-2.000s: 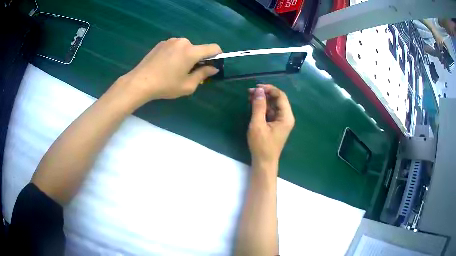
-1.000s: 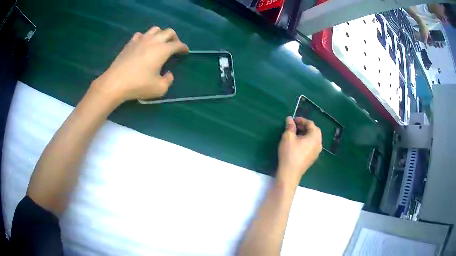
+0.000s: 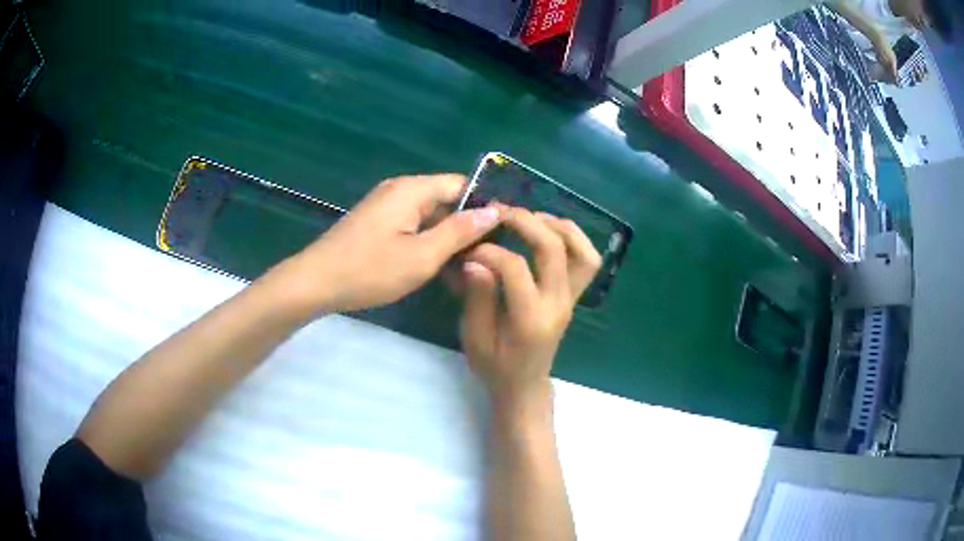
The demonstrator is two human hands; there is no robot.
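A phone middle frame with a pale rim, an orange-yellow corner mark and a small pale patch at its far end is at the middle, over the green bench. My left hand holds its near left end between thumb and fingers. My right hand lies over the frame's near side with bent fingers; whether it grips is hidden. A second middle frame with yellow corner marks lies flat on the green at left, its right end partly behind my left hand.
White foam sheet lies at the front. A dark frame lies at right. A white perforated board sits in a red tray. A red sign stands at the back. A grey slotted fixture and paper are at right. Another person's arm shows top right.
My left hand has left the left frame and moved right to the other frame. That frame and my right hand have moved left to the middle. The view has shifted, too.
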